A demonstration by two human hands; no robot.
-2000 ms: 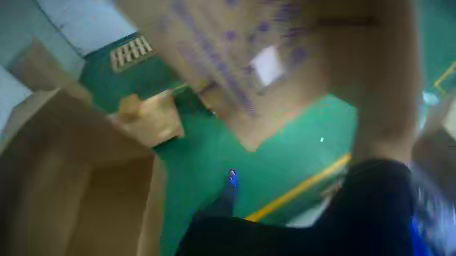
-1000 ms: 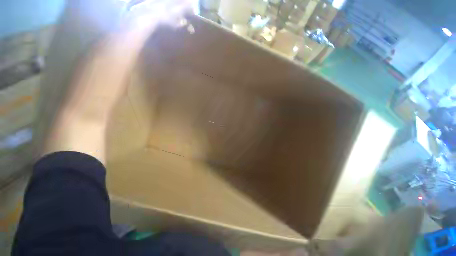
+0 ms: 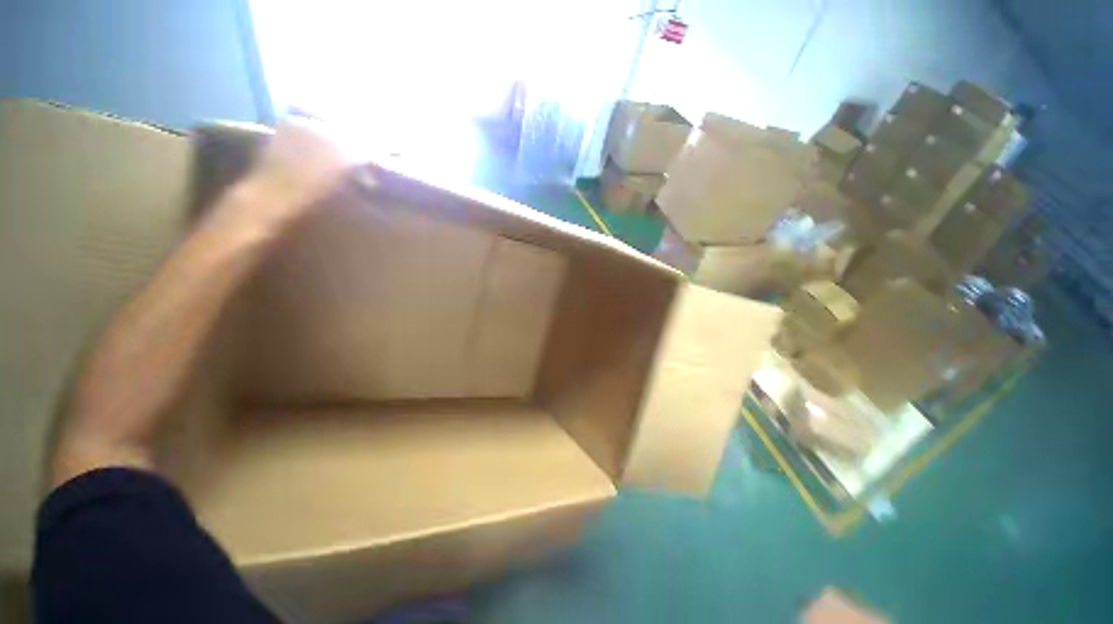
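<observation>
A large open brown carton [image 3: 403,475] tilts in front of me, its mouth facing me and its inside empty. One flap stands out at its right side, and a broad brown panel is at its left. My left hand [image 3: 305,165] reaches across from the left in a dark sleeve and grips the carton's far upper edge; its fingers are blurred in the glare. A small skin-coloured part at the bottom edge, apart from the carton, looks like my right hand [image 3: 842,607]; it is cut off, so its fingers cannot be read.
Stacked brown cartons [image 3: 928,171] stand at the back right. Loose cartons and clear wrapping lie on the green floor [image 3: 976,524] inside a yellow line. More boxes [image 3: 647,134] stand near a very bright opening behind the carton.
The view has swung from the floor to the room. The open carton now sits lower and further left than a second ago, with my left hand still at its upper edge.
</observation>
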